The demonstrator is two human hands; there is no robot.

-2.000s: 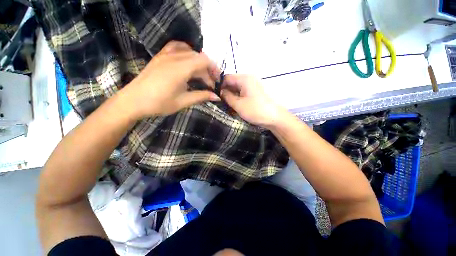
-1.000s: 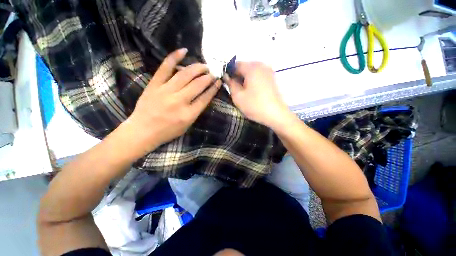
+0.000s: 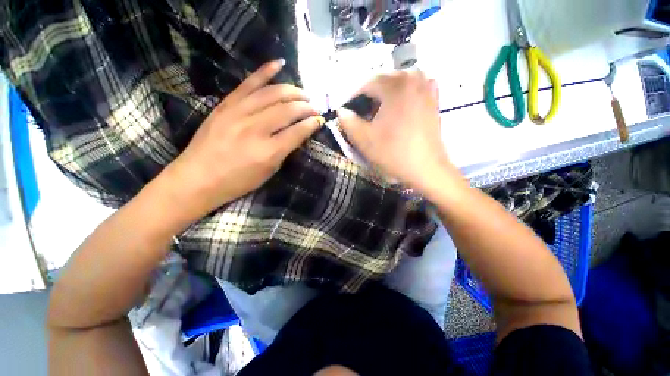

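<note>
The dark plaid fabric point(image 3: 294, 228) lies over the left part of the white table and hangs over its front edge onto my lap. My left hand point(image 3: 246, 139) rests on the plaid, with thumb and fingertips pinching its edge. My right hand point(image 3: 393, 125) holds a small dark tab point(image 3: 362, 107) between thumb and fingers, just right of my left fingertips. A thin pale strip shows below the tab along the plaid's edge. Where the fingertips meet is partly hidden.
Scissors with green and yellow handles point(image 3: 540, 84) lie on the white table point(image 3: 470, 132). A brown-handled tool point(image 3: 620, 120) lies near its right edge. Metal machine parts point(image 3: 375, 22) are at the top. A blue basket point(image 3: 575, 246) with plaid pieces is below right. White cloth point(image 3: 158, 316) is below left.
My right hand has moved slightly up and right with the dark tab, which shows more now. My left hand has flattened onto the plaid. The whole view has shifted, with table items appearing further left.
</note>
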